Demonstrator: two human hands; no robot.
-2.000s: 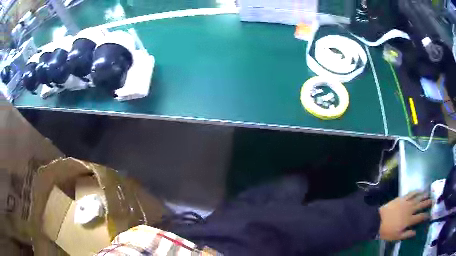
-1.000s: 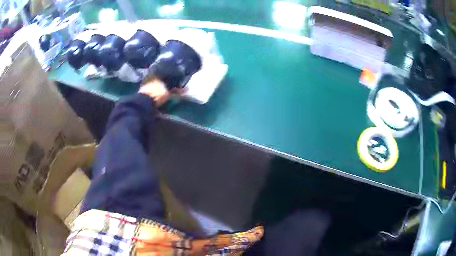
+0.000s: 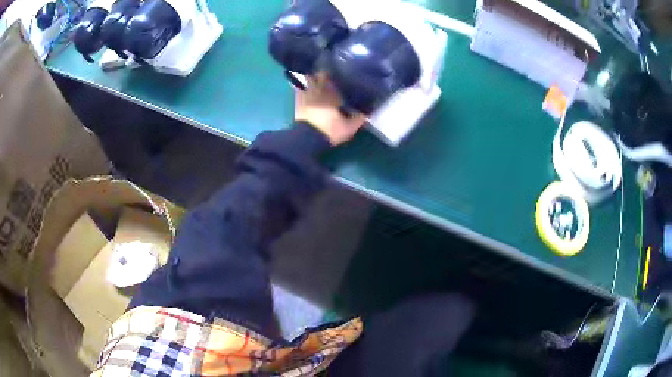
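Note:
My left hand [image 3: 324, 114], bare below a dark sleeve, reaches up from the lower left to two glossy black dome cameras. It holds at the front lower side of the nearer dome camera [image 3: 374, 66]; its fingertips are hidden. The other dome camera [image 3: 307, 33] is just left of it. A white base [image 3: 404, 114] is under and behind the nearer ball, on the green bench [image 3: 479, 147]. My right hand is not in view.
More black dome cameras [image 3: 152, 29] stand in a row at upper left. A yellow tape roll [image 3: 562, 219], a white roll [image 3: 592, 156] and a white box [image 3: 530, 48] are at right. An open carton [image 3: 51, 294] stands below the bench at left.
Two dome cameras have moved right, away from the row, with my left hand at them. The view has shifted. My right hand, seen at the far right two seconds ago, is out of view.

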